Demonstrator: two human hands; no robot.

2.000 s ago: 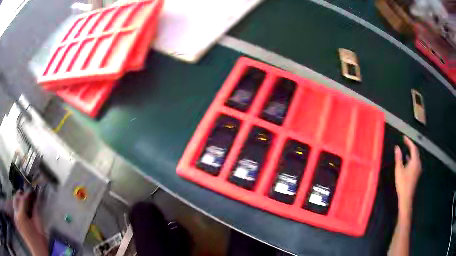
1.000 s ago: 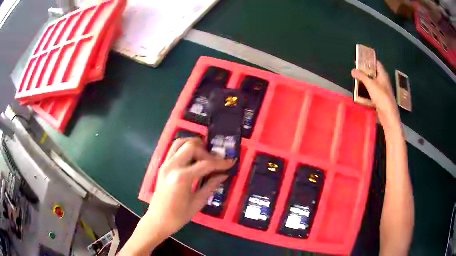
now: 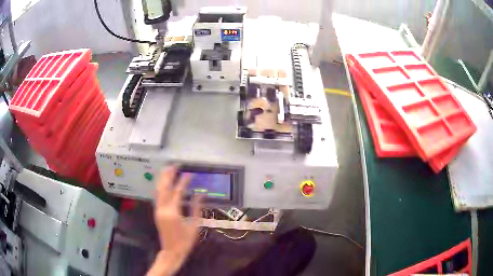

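My left hand (image 3: 175, 215) is blurred, fingers apart, in front of the left part of the touchscreen (image 3: 212, 186) of an off-white benchtop machine (image 3: 200, 121). I see nothing held in it; contact with the panel cannot be told. The right fixture (image 3: 265, 110) is at the front of its slide, with tan blocks and small dark parts. The left fixture (image 3: 170, 64) is farther back and looks dark; its contents are unclear. The machine head (image 3: 217, 51) stands between them. My right hand is out of the picture.
A tall red tray stack (image 3: 65, 118) stands left, above a second machine (image 3: 59, 223). Two loose trays (image 3: 416, 97) lie on the green bench (image 3: 394, 210) by a white board (image 3: 475, 167). A tray with dark contents (image 3: 459, 259) is cut off bottom right.
The view has swung left from the bench to the machine. My left hand, which held a black phone over the tray, is now at the machine's front, open. My right hand has left the picture.
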